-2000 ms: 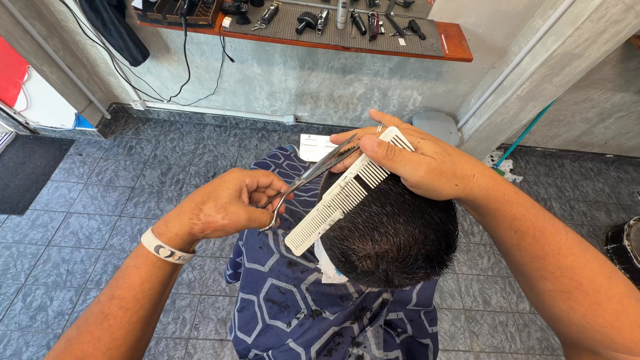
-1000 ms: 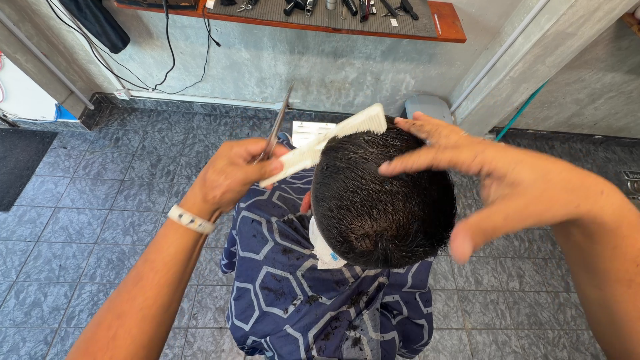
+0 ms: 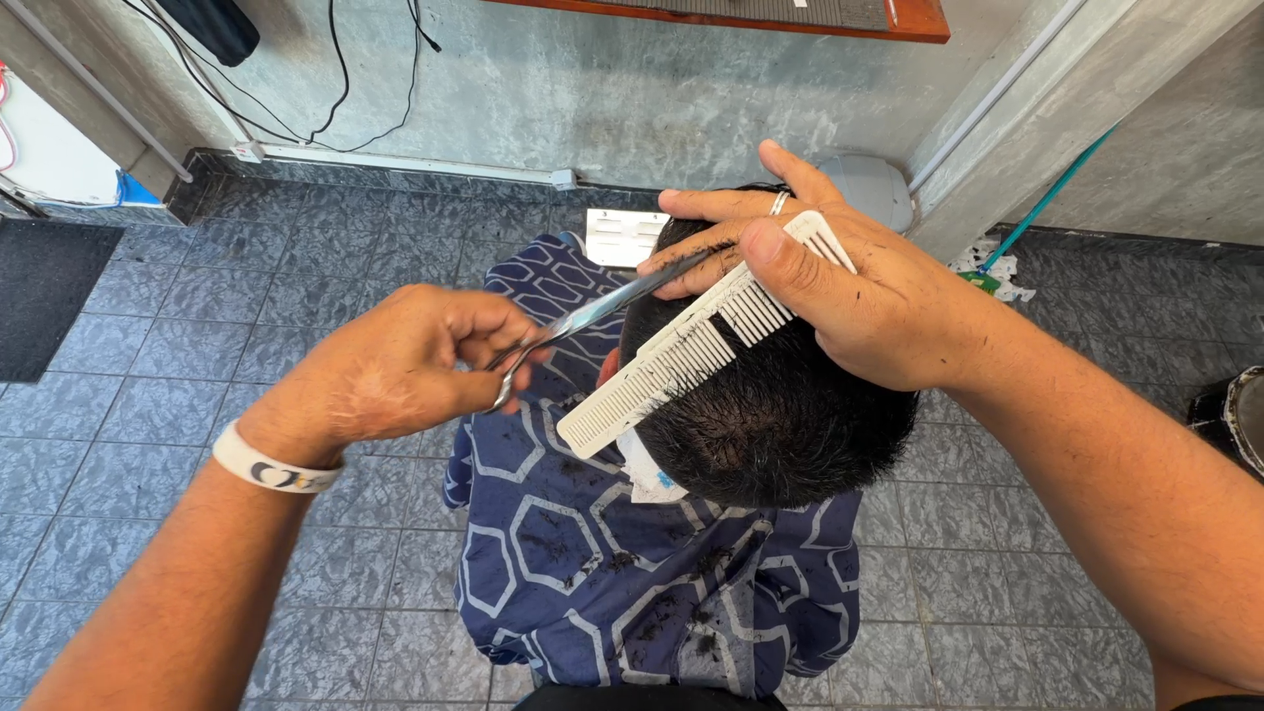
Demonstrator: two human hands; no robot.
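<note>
My left hand (image 3: 425, 360) grips metal hair scissors (image 3: 602, 308) by their finger loops. Their blades reach to the fingers of my right hand (image 3: 839, 276), over the front of a seated person's head of short dark hair (image 3: 780, 425). Under my right thumb I hold a white comb (image 3: 681, 355), which slants down to the left across the hair. Whether hair is pinched between my right fingers is hard to tell. A blue cape with a pale hexagon pattern (image 3: 632, 583) covers the person and bears cut hair. White paper (image 3: 647, 469) is at the neck.
A wooden shelf (image 3: 790, 15) juts from the wall ahead, with cables (image 3: 341, 89) hanging at the left. A metal footrest plate (image 3: 624, 237) lies beyond the person. A grey bin (image 3: 869, 193) stands by the pillar, near a green-handled broom (image 3: 1047, 202). A drum-like container (image 3: 1229, 420) is at the right.
A second ago the comb was at my left hand with the scissors, and my right hand was spread over the head. Now the comb is in my right hand and the scissor blades reach its fingers.
</note>
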